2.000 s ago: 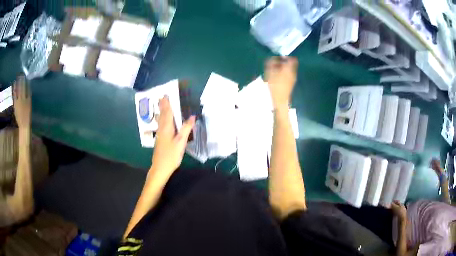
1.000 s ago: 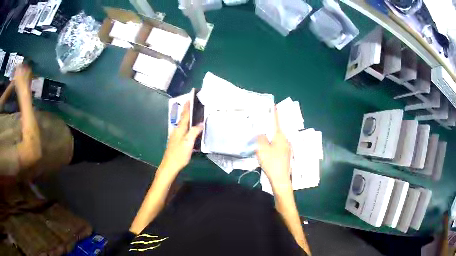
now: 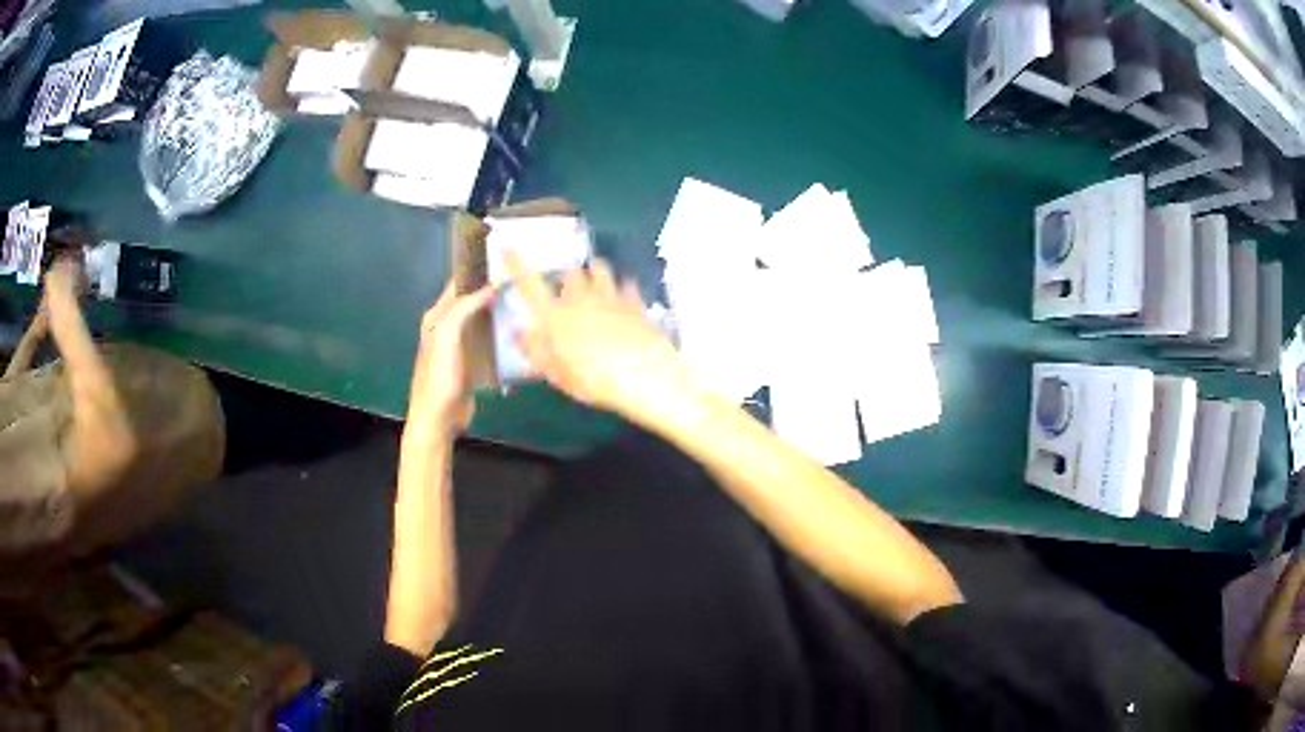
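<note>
An open retail box (image 3: 475, 255) stands in front of me, its brown flaps out at the top and left. White or bluish-white contents (image 3: 535, 238) fill it. My left hand (image 3: 455, 348) holds the box along its left side. My right hand (image 3: 580, 326) lies over the contents with its fingers spread, slightly blurred; whether it grips anything is hidden. White leaflets (image 3: 809, 318) lie in a loose overlapping spread to the right of the box.
Filled open boxes (image 3: 425, 166) stand at the upper left, with a crumpled clear plastic bag (image 3: 211, 132) beyond. Standing boxes (image 3: 1091, 436) lean in rows at right. A shelf support (image 3: 548, 55) is at the back. A neighbour's hand (image 3: 65, 279) is at far left.
The bluish-white bagged item my right hand held over the leaflets now appears to be in the box. My right hand has moved left onto it. The box now shows its open top.
</note>
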